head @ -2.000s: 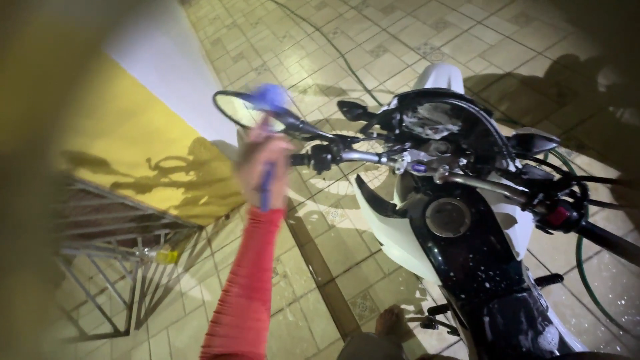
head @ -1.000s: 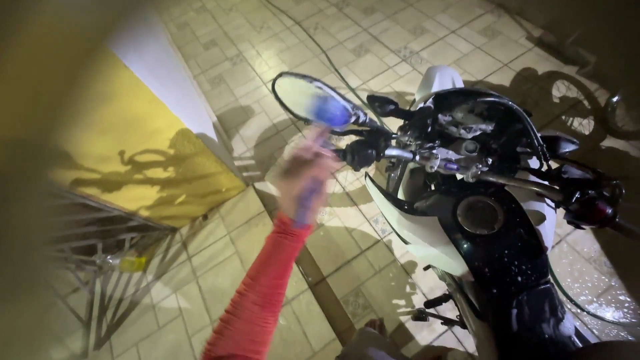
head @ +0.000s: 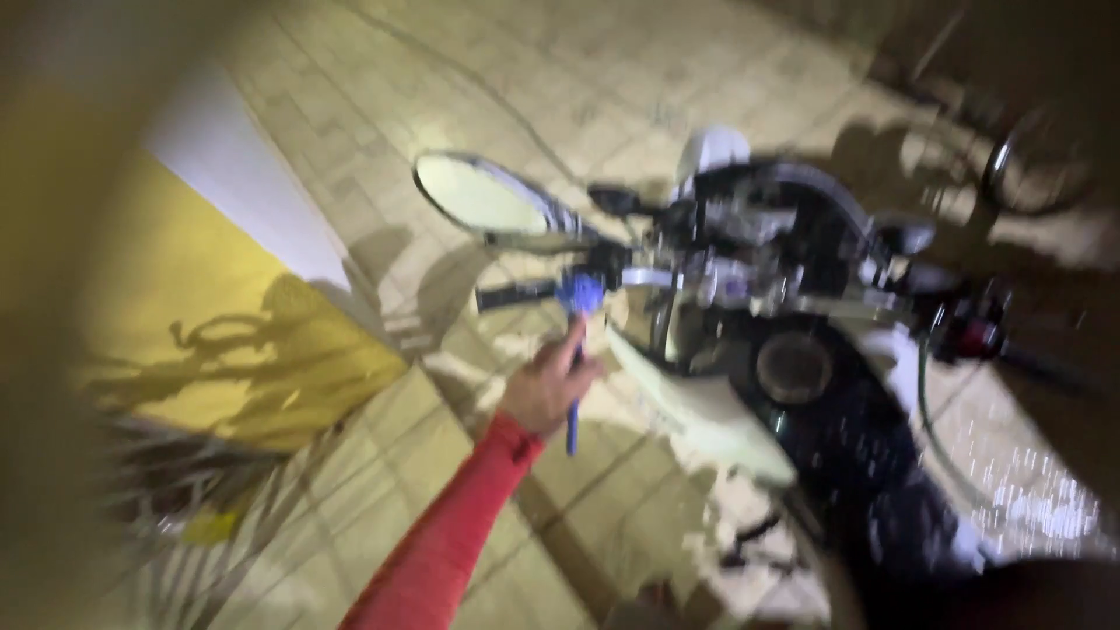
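Note:
My left hand, below a red sleeve, is closed on the handle of a blue brush. The brush head lies at the inner end of the left handlebar grip of a motorcycle, by the lever and switch area. Above it is the oval left mirror. To the right are the crossbar, the fuel cap on the black tank and a white side panel. Motion blurs the brush, so its bristles cannot be made out. My right hand is not in view.
A yellow and white wall stands at the left, with a metal rack below it. A thin hose crosses the tiled floor beyond the mirror; a green hose runs at the right. A bicycle wheel is at the upper right.
The blue brush was at the mirror in both earlier frames; my left hand has brought it down to the left handlebar by the grip.

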